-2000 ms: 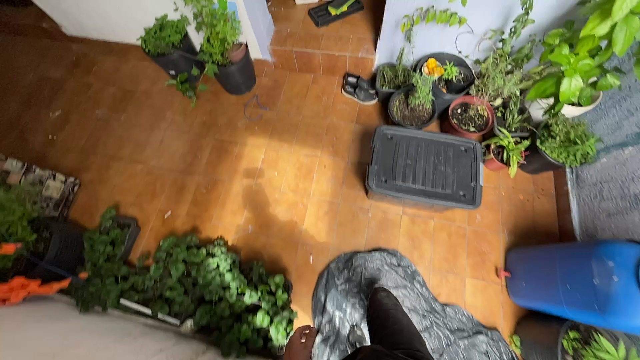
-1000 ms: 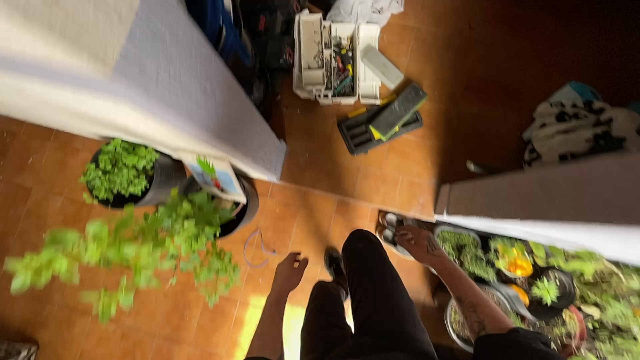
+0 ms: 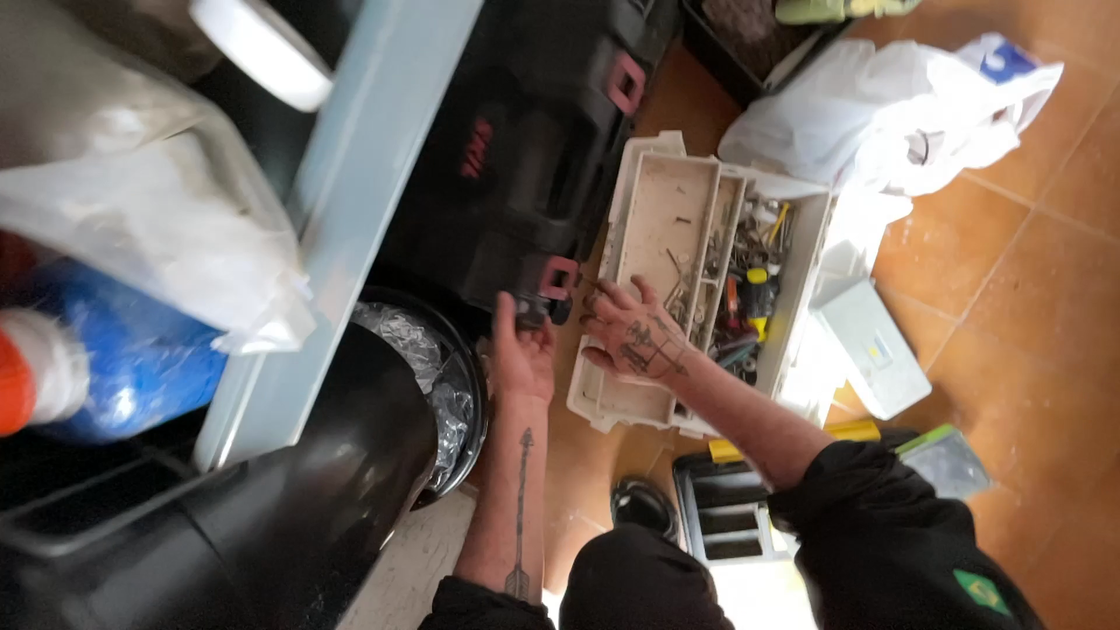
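Observation:
A black plastic tool case [image 3: 525, 166] with red latches stands at the upper middle. My left hand [image 3: 522, 359] is at its near end, palm turned up, fingers against a dark part of the case below the latch; whether they grip it is unclear. To the right, my right hand [image 3: 632, 331] reaches over the edge of an open white toolbox [image 3: 669, 210], fingers spread near the lower red latch. Inside the toolbox lie loose hand tools [image 3: 748, 306], some with yellow and black handles, and small metal pieces in the tray.
On the left are a grey metal shelf upright [image 3: 341, 219], a blue bottle [image 3: 131, 350] and a black bin [image 3: 350, 490]. A white plastic bag [image 3: 840, 114], a grey box [image 3: 873, 350] and a black organizer [image 3: 722, 490] surround the toolbox. A black shoe [image 3: 644, 506] is below it.
The view has moved from the patio, through the doorway, to the toolbox indoors. Both hands, low and apart one second ago, now reach forward to the black case and the white toolbox.

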